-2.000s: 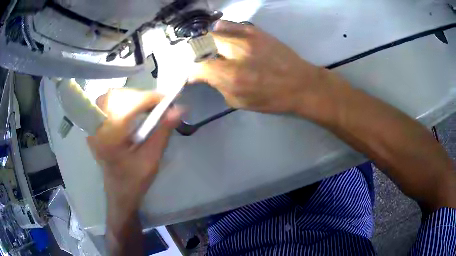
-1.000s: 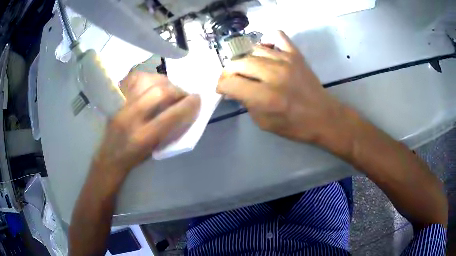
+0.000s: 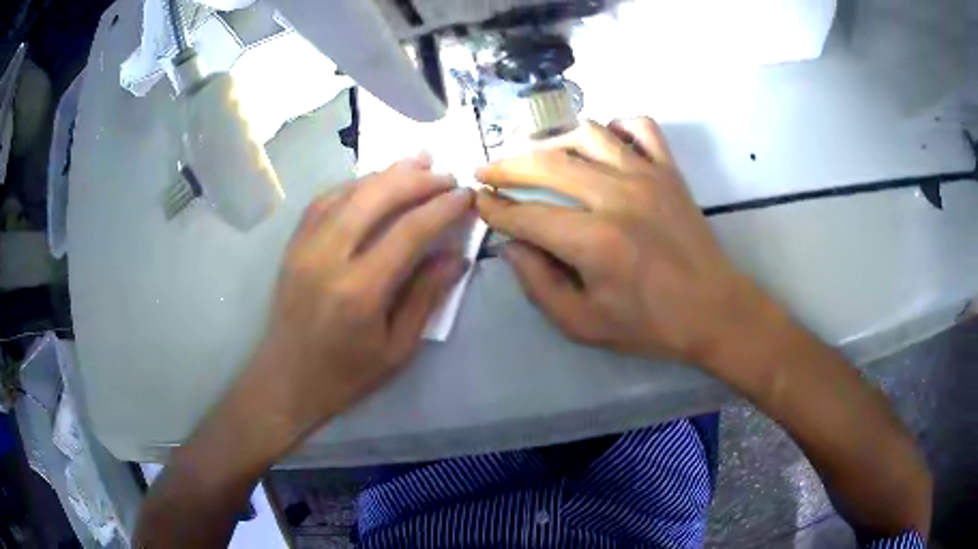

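A white cut piece (image 3: 448, 309) lies on the machine bed and runs up toward the needle area, which is washed out by glare. My left hand (image 3: 370, 263) lies on the piece, fingers bent, fingertips near its right edge. My right hand (image 3: 617, 231) is beside it, its fingertips at the piece's right edge, touching or nearly touching my left fingertips. The cream ribbed tension knob (image 3: 550, 108) is just above my right fingers. The lower end of the piece shows below my left hand. The needle tip is not clear.
The machine head (image 3: 370, 54) hangs over the work. A sewing lamp (image 3: 231, 150) stands at the left. White spread pieces (image 3: 150, 59) lie at upper left, and a bright white stack (image 3: 740, 32) at upper right. A bin with white pieces (image 3: 75, 461) is at lower left.
The piece now lies flatter and straighter, in line with the needle area. My left hand has moved right, close to my right hand. The view has shifted, showing more of the left spread pieces.
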